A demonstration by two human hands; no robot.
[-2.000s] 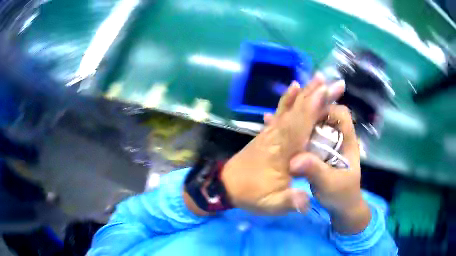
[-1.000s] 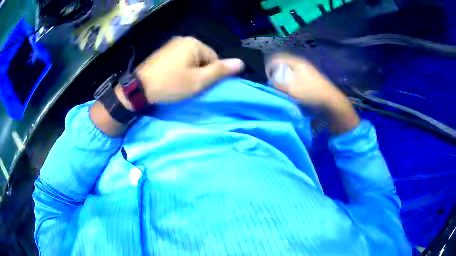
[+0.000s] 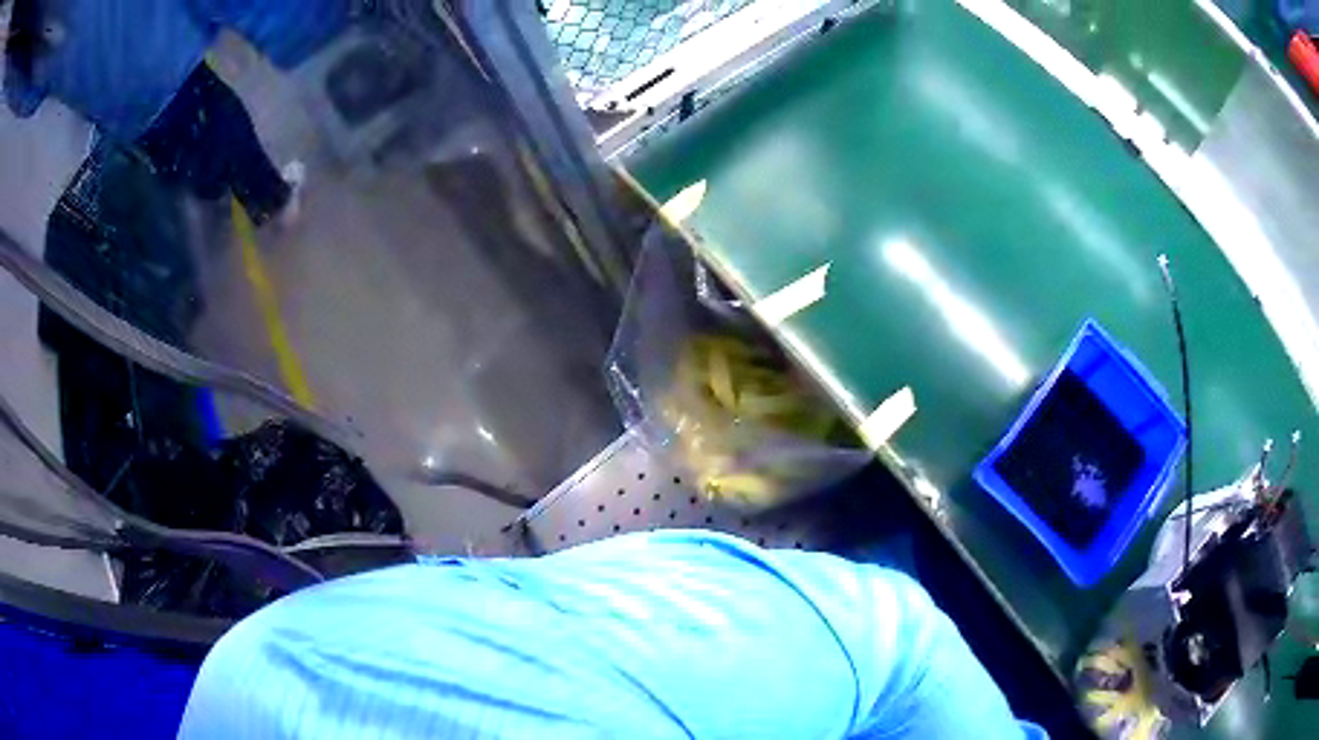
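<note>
Neither of my hands shows; only my light blue sleeve and smock fill the bottom middle. A blue open parts bin lies on the green bench mat at the right, with dark contents and a few pale bits inside. A boxy black and metallic appliance unit lies beside it near the right edge. A thin black lead wire runs up from the unit across the mat. Yellowish and clear material shows at the unit's near end.
A clear bag with yellow pieces hangs at the bench's edge, by a perforated metal plate. Pale tape strips stick on the edge. A person in dark blue clothing is at upper left, with black plastic bags on the floor side.
The view has swung away from my smock and hands to the bench and floor. Both hands have left the picture. The bin and unit now show at the right.
</note>
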